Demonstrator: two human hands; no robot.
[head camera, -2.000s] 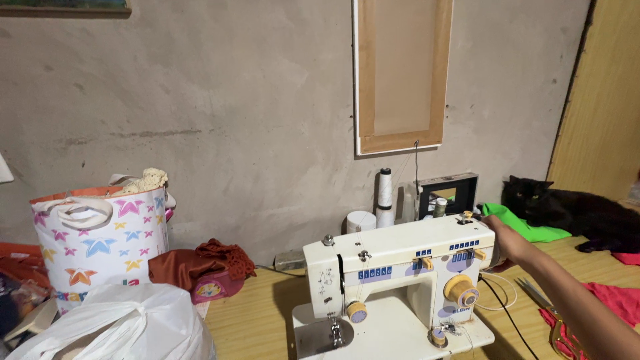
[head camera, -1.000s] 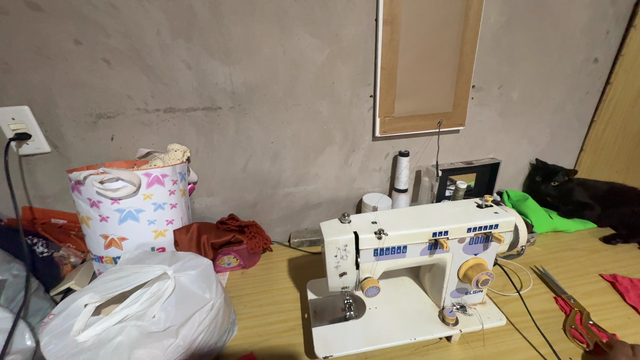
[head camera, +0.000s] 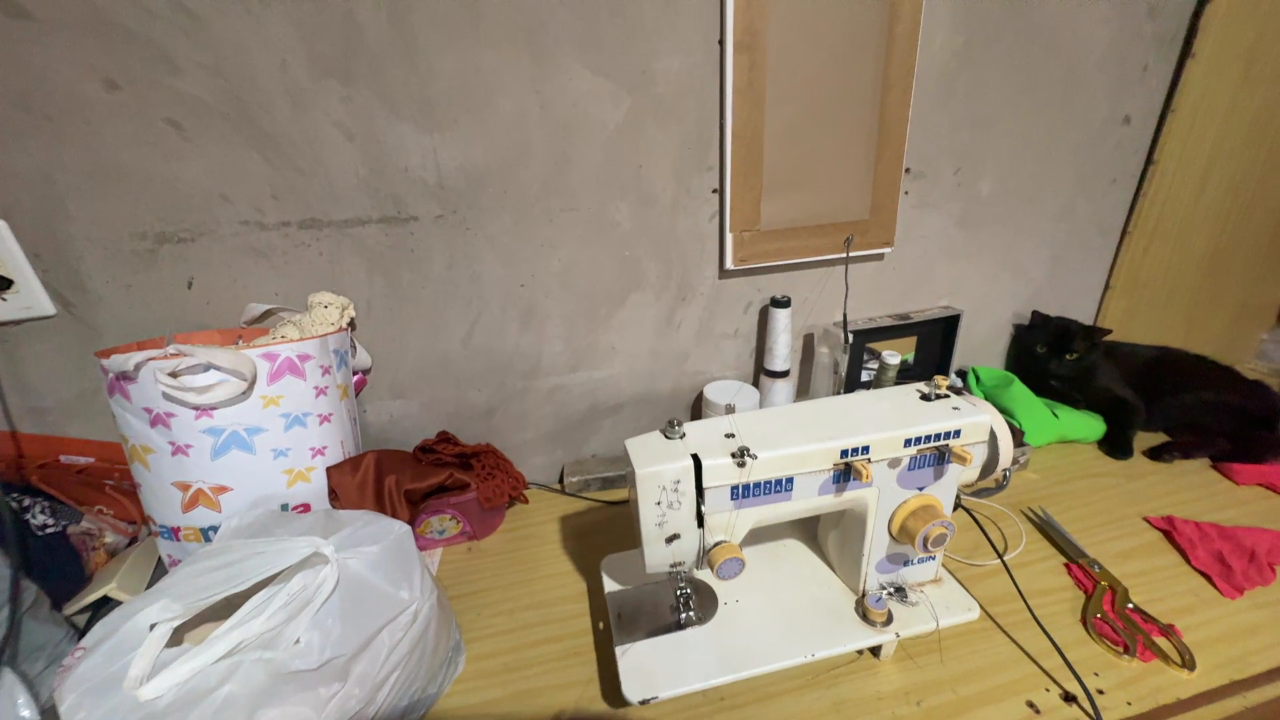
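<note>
Neither of my hands shows in the head view now. A white Elgin sewing machine (head camera: 790, 500) stands on the wooden table (head camera: 520, 600), its presser foot (head camera: 686, 600) over the metal plate at the left. Right of the machine lie gold-handled fabric scissors (head camera: 1110, 590), their handles over a scrap of red fabric. Another red fabric piece (head camera: 1225, 555) lies farther right. Green fabric (head camera: 1035, 408) is bunched behind the handwheel (head camera: 1000, 440). Cones of white thread (head camera: 778, 350) stand behind the machine.
A black cat (head camera: 1150, 385) lies at the back right. On the left are a white plastic bag (head camera: 270, 620), a star-patterned fabric bag (head camera: 235, 440) and rust-coloured cloth (head camera: 430, 480) beside a pink cap (head camera: 460, 520). A black cable (head camera: 1030, 590) crosses the table right of the machine.
A hand was at the machine's handwheel end two seconds ago, then only fingers showed by the scissors at the lower right edge; now no hand is in view.
</note>
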